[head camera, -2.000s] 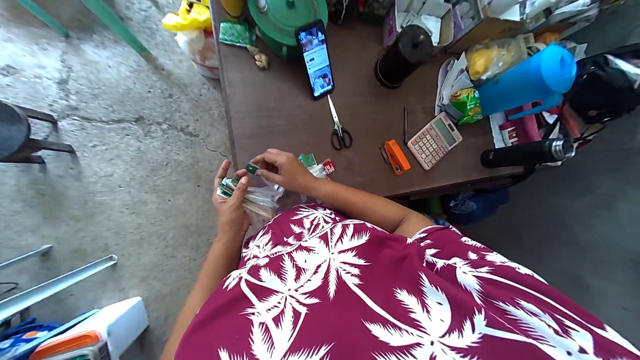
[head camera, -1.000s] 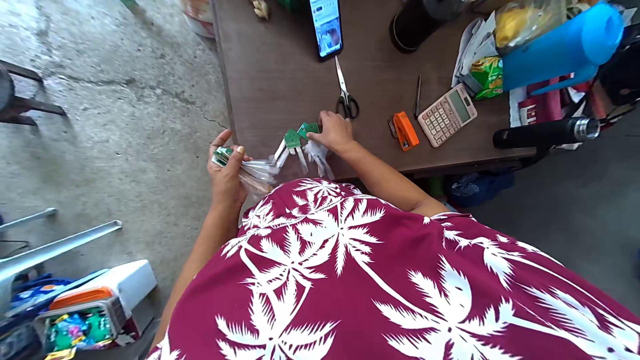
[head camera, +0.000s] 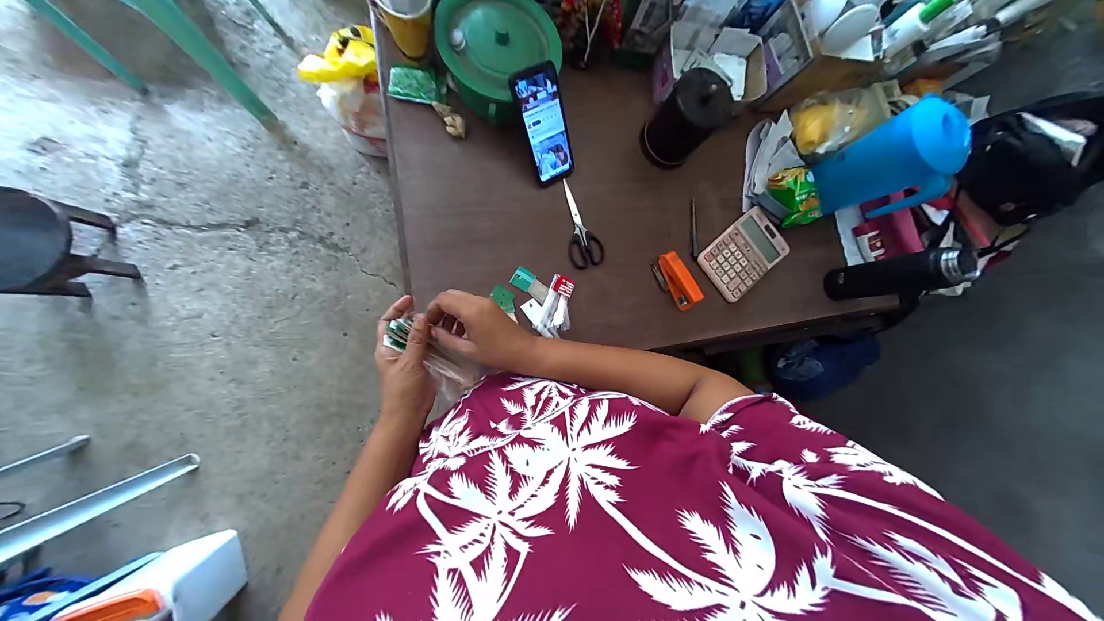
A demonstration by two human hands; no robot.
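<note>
My left hand [head camera: 404, 358] holds a bunch of small clear plastic packets with green and white tops [head camera: 398, 334] at the table's near left corner. Against it, my right hand [head camera: 483, 329] has its fingers bent at the packets; whether it grips one cannot be told. Several similar packets with green, white and red tops [head camera: 552, 306] lie on the table edge just beyond my right wrist. Farther in are black-handled scissors [head camera: 583, 237], pointing at a lit smartphone [head camera: 543, 125]. An orange stapler [head camera: 680, 280] and a pink calculator [head camera: 743, 254] lie to the right.
On the brown table [head camera: 466, 207] stand a green lidded container [head camera: 498, 43], a dark cylindrical container [head camera: 687, 116] and a blue pitcher [head camera: 897, 155]. A black bottle [head camera: 901, 274] lies at the right edge. A dark stool [head camera: 39, 237] is on the floor at left.
My right hand was over the packets on the table one second ago; it has moved left to the bunch in my left hand. The view has shifted.
</note>
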